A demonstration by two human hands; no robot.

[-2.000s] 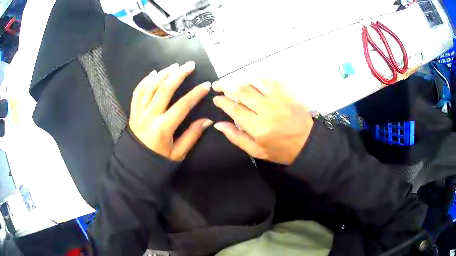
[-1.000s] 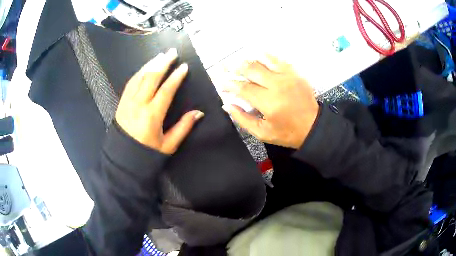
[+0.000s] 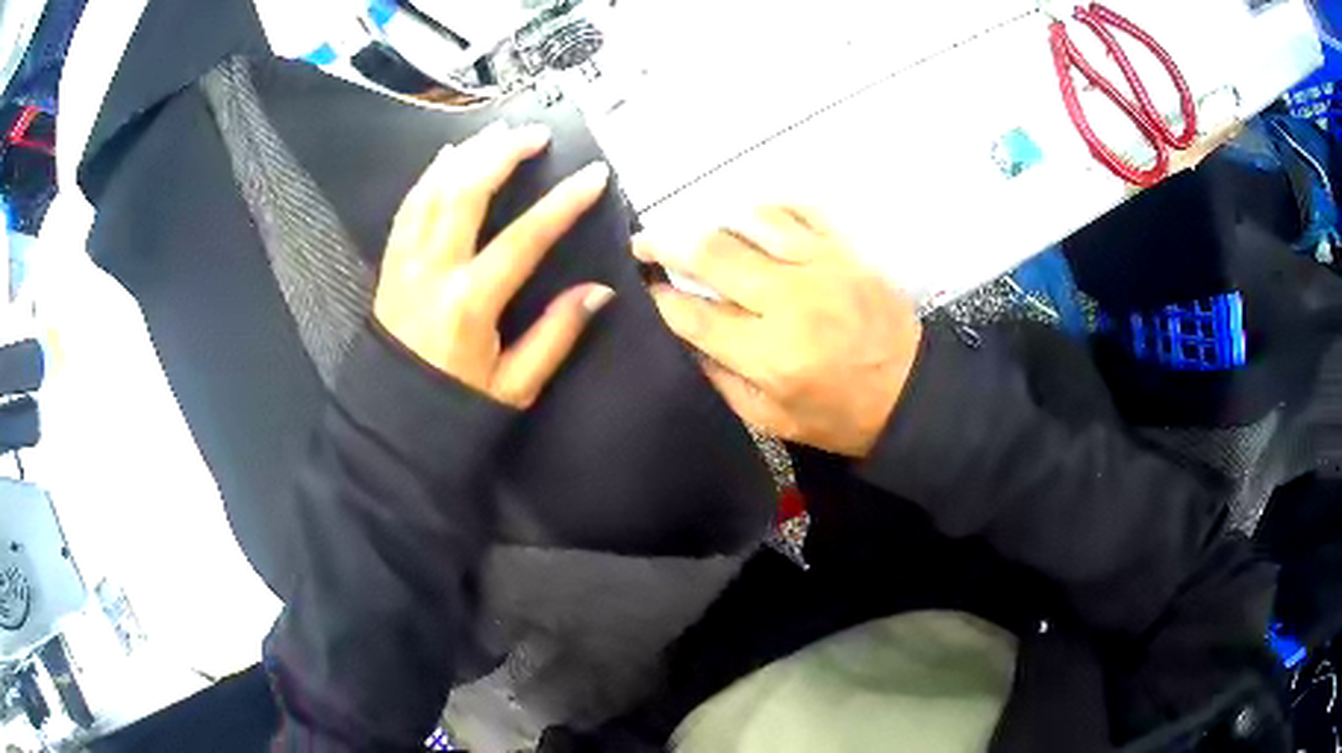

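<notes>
A large black fabric panel (image 3: 192, 338) with a grey herringbone strip (image 3: 302, 250) lies over the white table and hangs towards my lap. My left hand (image 3: 486, 272) rests on top of the panel with its fingers apart. My right hand (image 3: 795, 324) is at the panel's right edge, its fingertips closed on the edge; the thumb is mostly hidden. A small pale thing shows between its fingers, too blurred to name. The presser foot area (image 3: 559, 52) of the sewing machine is at the panel's far edge.
Red-handled scissors (image 3: 1126, 96) lie on the white table (image 3: 883, 133) at the right. A blue basket (image 3: 1192, 333) with dark fabric is beyond my right sleeve. Pale green cloth (image 3: 868, 684) is at my lap. White machine parts (image 3: 37, 566) are at the left edge.
My right fingers have moved in from beside the panel onto its edge. My left hand has shifted slightly forward and right. The panel's lower part now shows more of its grey underside near my lap.
</notes>
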